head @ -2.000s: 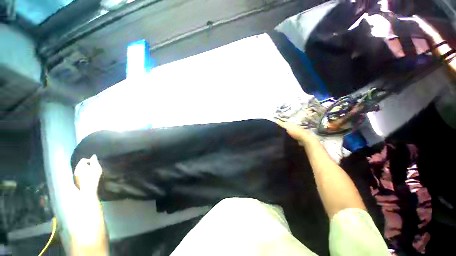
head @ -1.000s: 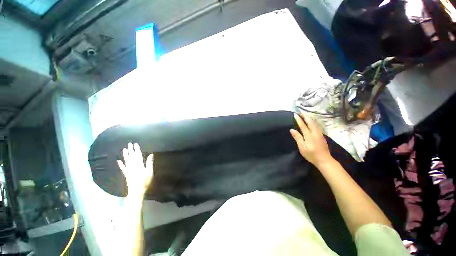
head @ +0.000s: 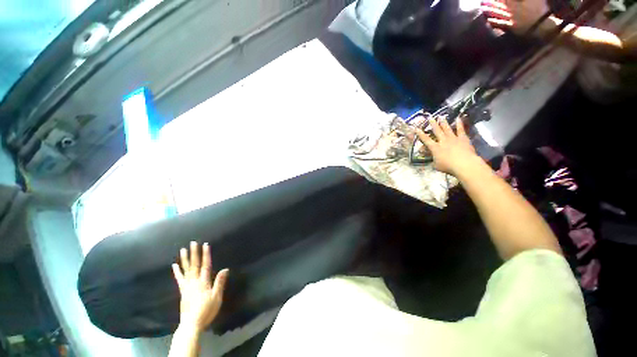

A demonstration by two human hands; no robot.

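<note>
A black garment (head: 279, 226) lies stretched smooth over the long padded board, its rounded end at the left. My left hand (head: 198, 287) lies flat on the garment near that end, fingers spread, holding nothing. My right hand (head: 447, 145) is at the iron's place on the crumpled whitish cloth (head: 412, 171), right of the board. The iron is mostly hidden behind this hand; dark hoses (head: 457, 104) run from there to the upper right. The fingers look spread over it, and whether they grip it cannot be told.
The white table top (head: 258, 132) lies behind the board, with a blue upright block (head: 138, 118) at its back edge. Pink-and-black patterned cloth (head: 576, 226) hangs at the right. Another person's arm (head: 590, 36) and dark cloth show at the upper right. A grey wall with pipes runs behind.
My right hand has left the garment's right end and reached to the iron on the crumpled cloth. My left hand first pinched the garment's left end, then came to lie flat on it.
</note>
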